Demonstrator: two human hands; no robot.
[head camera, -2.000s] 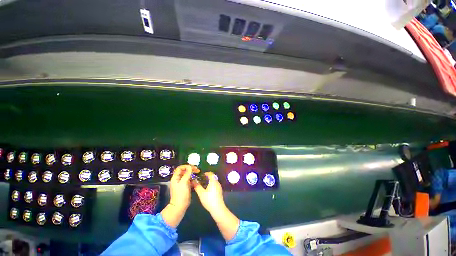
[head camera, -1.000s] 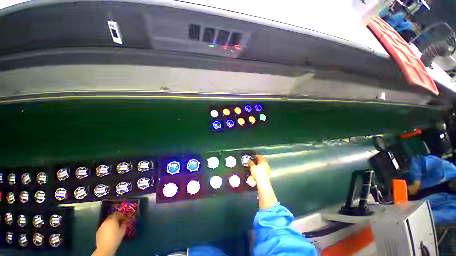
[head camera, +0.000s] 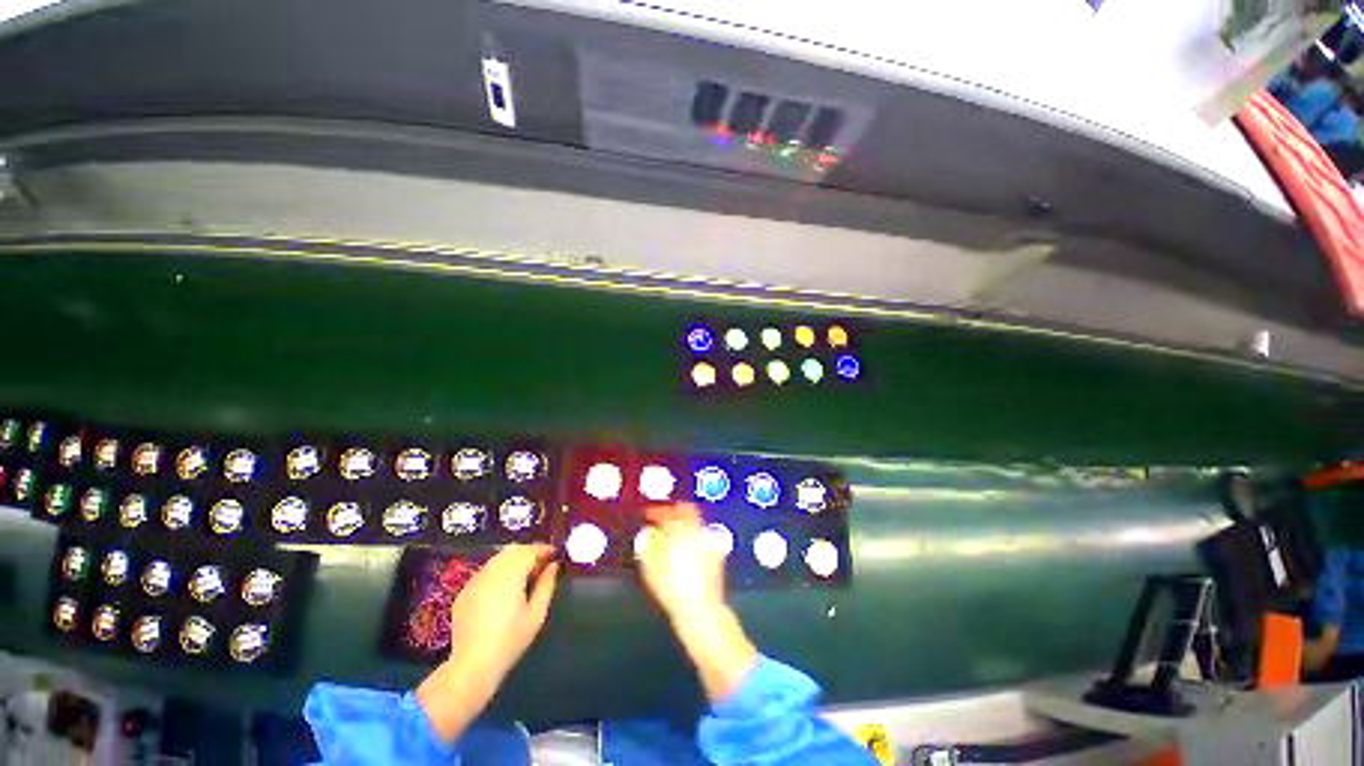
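Note:
The black working tray (head camera: 685, 516) holds two rows of round units. Most glow white or blue; the top-right unit (head camera: 809, 494) is unlit and silvery. My right hand (head camera: 688, 566) is over the lower row, fingertips at the second unit from the left, partly covering it and its neighbour. My left hand (head camera: 501, 611) is at the tray's lower left corner, thumb and fingers close together. Whether either hand holds anything is too blurred to tell. The small black tray (head camera: 401, 609) with a tangled red-pink pile lies left of my left hand, partly covered by it.
Black trays of unlit round units (head camera: 374, 489) stand at left. A tray of coloured glowing discs (head camera: 770, 356) lies beyond the working tray. A grey-white housing (head camera: 449, 195) runs along the back. A black stand (head camera: 1159, 636) and a person's blue sleeve (head camera: 1328, 599) are at right.
My right hand has moved left from the working tray's right end. My left hand has moved right from the red-pink pile to the working tray's corner. Glow colours have changed, and the view has shifted.

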